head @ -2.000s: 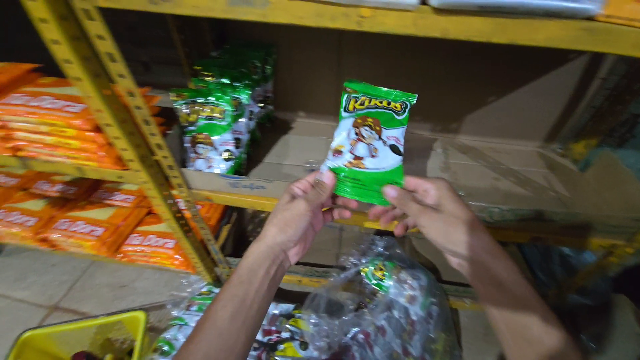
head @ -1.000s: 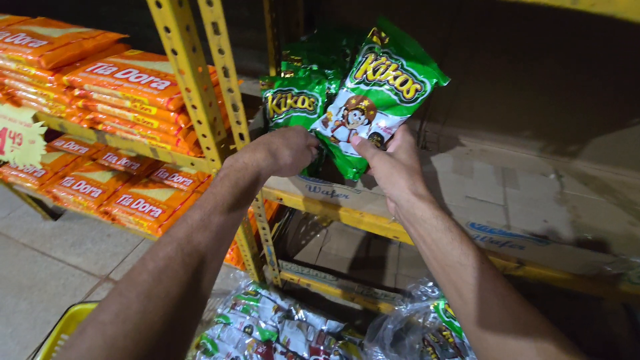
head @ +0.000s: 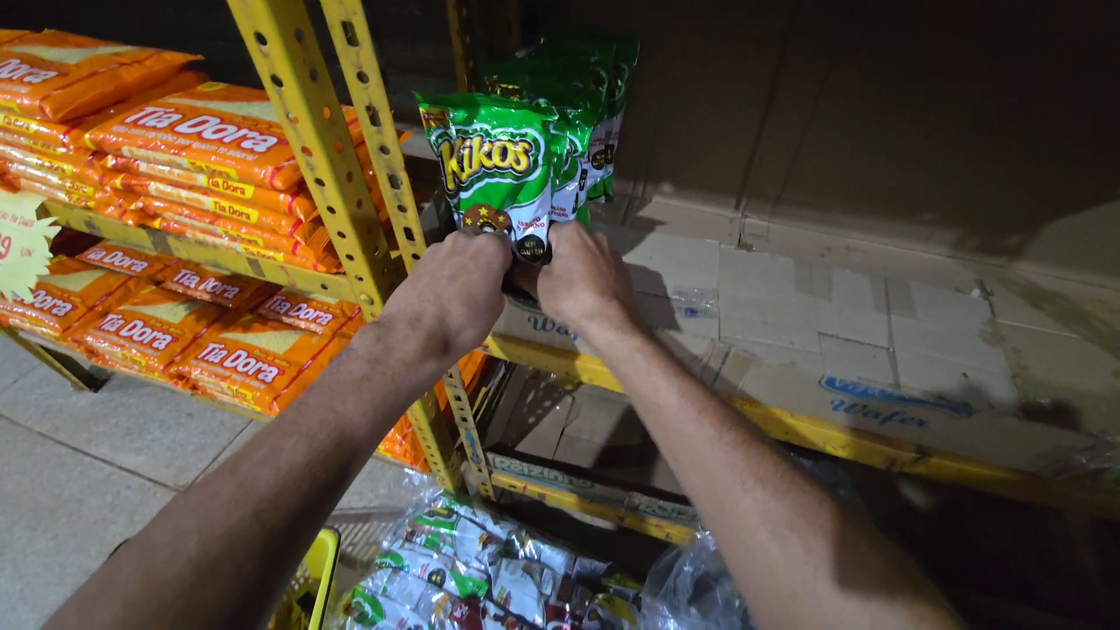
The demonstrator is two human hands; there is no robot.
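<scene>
A green and white Kikos snack bag (head: 503,162) stands upright at the left end of the cardboard-lined shelf, in front of several like bags (head: 604,109). My left hand (head: 459,284) is closed on its lower left part, and my right hand (head: 582,276) on its lower right part. The fingertips and the bottom of the bag are hidden behind the hands. Below the shelf, clear plastic sacks of snack bags (head: 516,586) lie in front of the rack.
A perforated yellow metal upright (head: 306,131) rises just left of the bags. Orange Tia Dora packets (head: 201,131) are stacked on shelves beyond it. Cardboard (head: 840,315) lines the shelf to the right. A yellow basket (head: 325,569) stands at the bottom, and a price sign hangs at far left.
The bag that was held up in front of the shelf two seconds ago is now upright in the row of bags. My left hand has moved from the row onto the front bag's lower edge.
</scene>
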